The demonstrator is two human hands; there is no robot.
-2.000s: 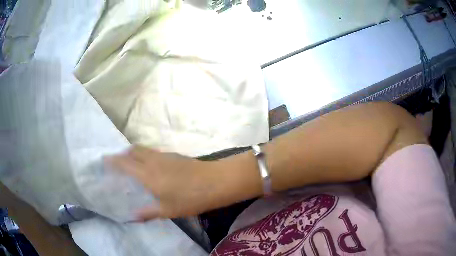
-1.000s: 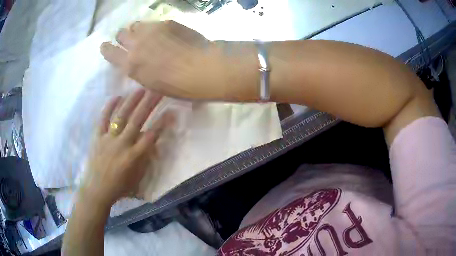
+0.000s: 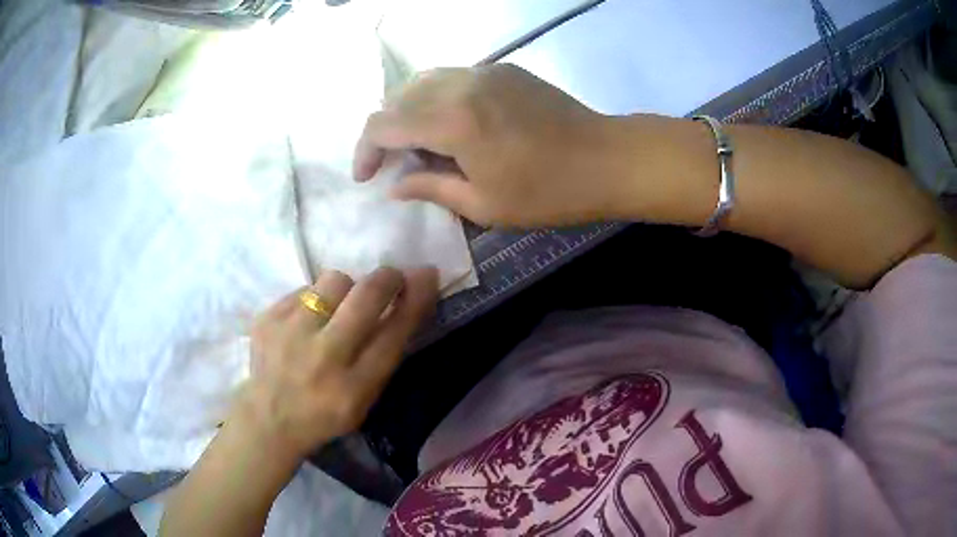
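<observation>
White cloth [image 3: 136, 283] spreads over the left of the table, with a seam line near its right part. A smaller white section lies over cream cloth, whose corner [image 3: 467, 281] shows at the table's front edge. My left hand [image 3: 336, 346], with a gold ring, has its fingers bunched at the cloth's front edge and holds it. My right hand [image 3: 472, 142], with a silver bracelet, is curled over the right end of the cloth. Its thumb and forefinger touch the cloth with a gap between them; whether they pinch it is unclear.
A grey ruler strip [image 3: 546, 252] runs along the table's front edge, with thin cords [image 3: 829, 47] tied across it at the right. The white tabletop [image 3: 672, 52] has a dark seam line. Strong light washes out the upper left, below part of the machine [image 3: 199, 8].
The white section now lies over the cream cloth. My left hand has moved right to the front edge. My right hand has moved right to the cloth's right end. The view has shifted slightly.
</observation>
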